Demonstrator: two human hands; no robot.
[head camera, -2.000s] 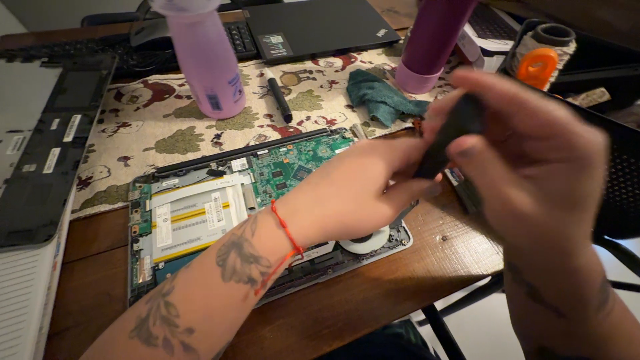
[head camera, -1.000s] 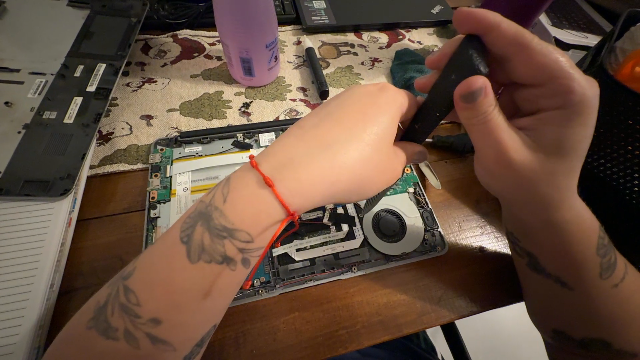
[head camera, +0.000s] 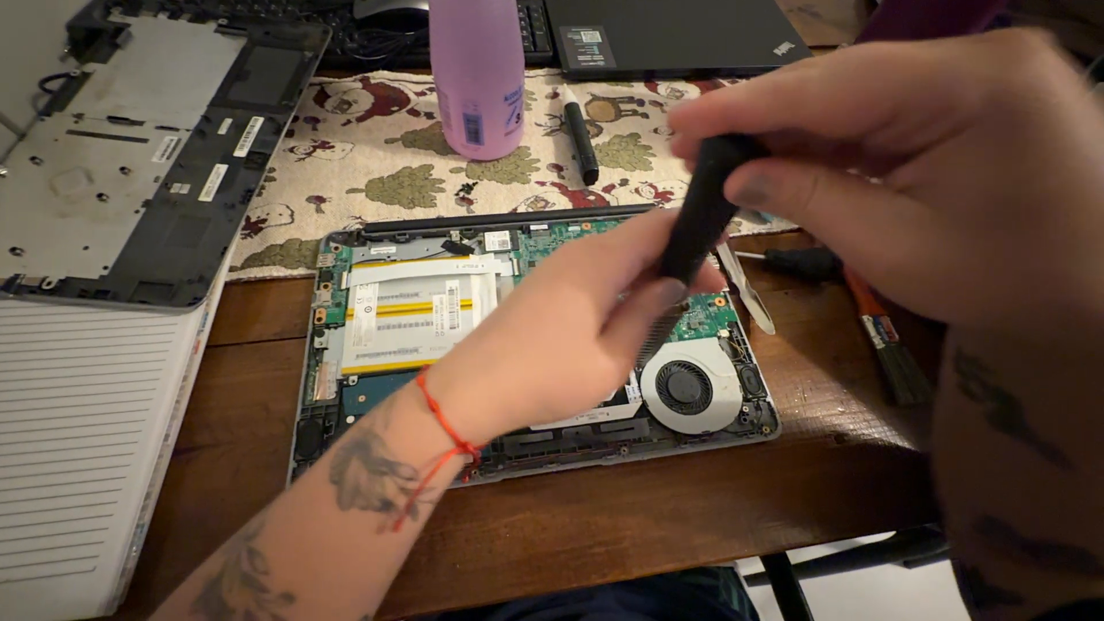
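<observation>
Both my hands are on a black handled tool (head camera: 709, 203), whose exact kind I cannot tell. My left hand (head camera: 569, 319) grips its lower part above the opened laptop, and my right hand (head camera: 871, 172) pinches the upper end between thumb and fingers. Under my left hand lies the laptop base (head camera: 517, 470) with its insides bare: a battery pack (head camera: 401, 315) at the left, a green circuit board (head camera: 707, 317) and a round cooling fan (head camera: 690, 385) at the right. My left hand hides the middle of the laptop.
A laptop bottom cover (head camera: 198, 172) lies over a lined notebook (head camera: 69, 414) at the left. Beyond stand a pink bottle (head camera: 483, 86), a marker (head camera: 581, 142) and a closed black laptop (head camera: 673, 34). Tweezers or a pry tool (head camera: 749, 293), a screwdriver (head camera: 802, 263) and a brush (head camera: 893, 354) lie right.
The black tool stays held between both hands. The view has shifted, and the brush and screwdriver at the right show more fully now.
</observation>
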